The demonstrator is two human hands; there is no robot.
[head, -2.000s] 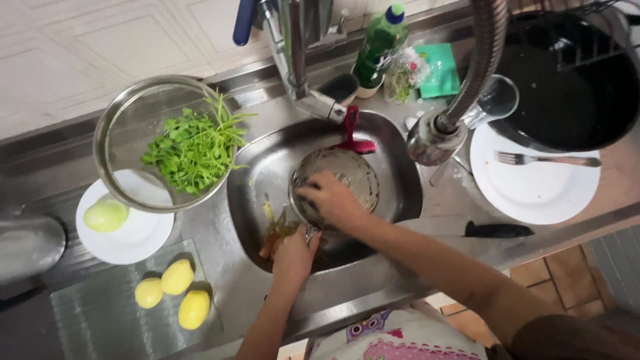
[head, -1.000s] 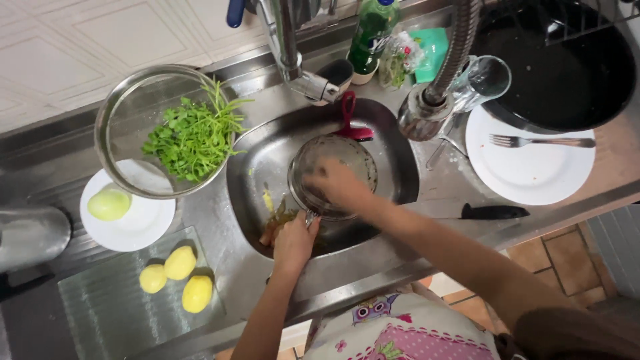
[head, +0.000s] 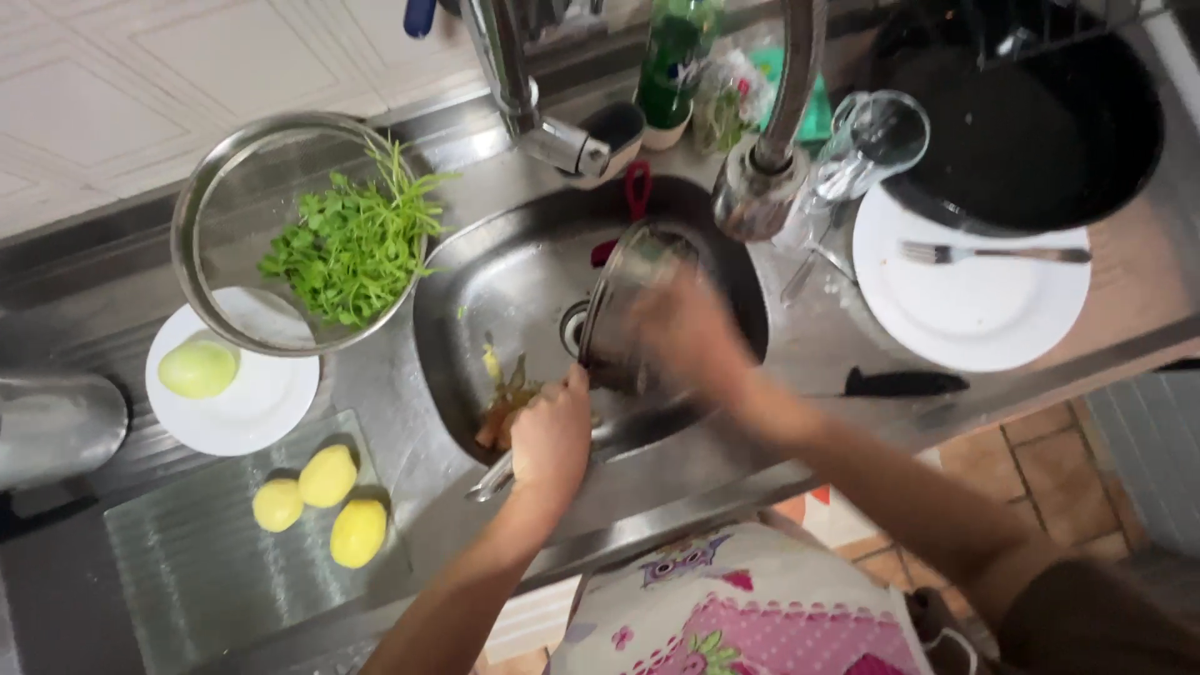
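In the steel sink (head: 525,281), my left hand (head: 553,431) is closed round the metal handle of a round mesh strainer (head: 614,300), whose bowl is tipped on its side. My right hand (head: 689,337), blurred, is at the strainer's bowl; its fingers and whatever they hold cannot be made out. Food scraps (head: 506,408) lie in the sink beside my left hand. A red-handled utensil (head: 637,192) rests at the sink's back wall, partly hidden by the strainer. The drain (head: 574,328) shows left of the strainer.
A bowl of green herbs (head: 187,234), a plate with a peeled onion (head: 197,368) and lemons (head: 356,532) on a glass board (head: 187,581) stand left. A faucet (head: 562,145) and spray head (head: 761,192) overhang the sink. Right are a knife (head: 905,383), plate with fork (head: 975,319), glass mug (head: 877,141) and black pan (head: 1022,131).
The strainer, lying with its round opening facing up in both earlier frames, is now tipped on its side. My right hand has stayed by its bowl, my left hand on its handle.
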